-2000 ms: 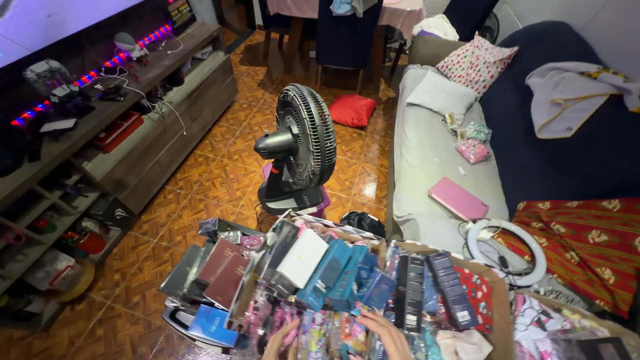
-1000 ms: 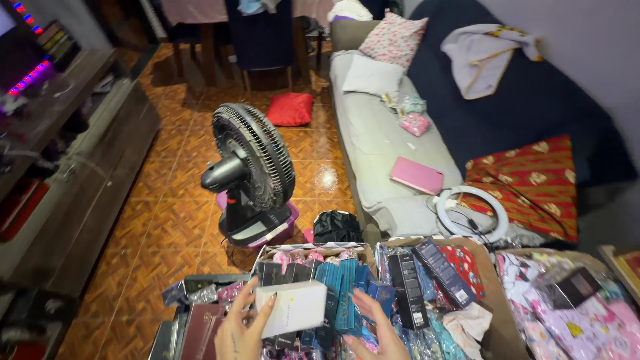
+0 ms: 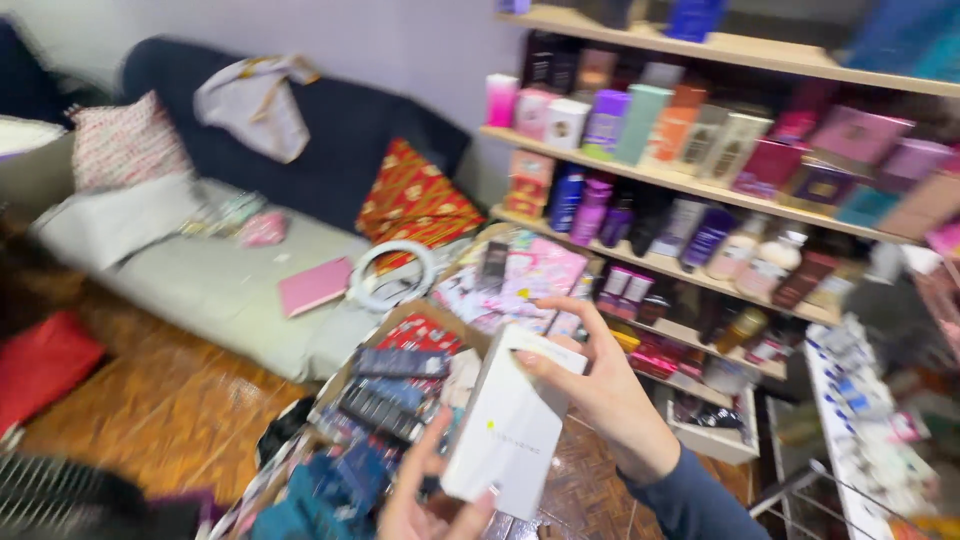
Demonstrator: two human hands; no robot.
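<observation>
A white cardboard box (image 3: 510,427) with small print is held tilted in front of me between both hands. My right hand (image 3: 592,375) grips its upper end, thumb across the front face. At the lower left corner, the fingers of my left hand (image 3: 442,480) hold it from below. Behind the white box stands an open carton (image 3: 397,319) with dark slim boxes (image 3: 382,409) and red patterned packets (image 3: 420,334). Teal packages (image 3: 315,495) lie at the lower left. Pink and white packaged goods (image 3: 540,270) fill another container beyond.
Wooden shelves (image 3: 705,180) with boxed products and bottles rise at the right, a white bin (image 3: 712,442) below them. A sofa (image 3: 225,285) holds pillows, a pink notebook (image 3: 315,286) and a ring light (image 3: 392,275). A fan's grille (image 3: 60,495) is at the lower left, a wire rack (image 3: 810,487) at the lower right.
The view has swung far to the right, onto the shelves. The white box has been lifted from over the cartons and is now held upright-tilted by both hands; one second ago only my left hand held it.
</observation>
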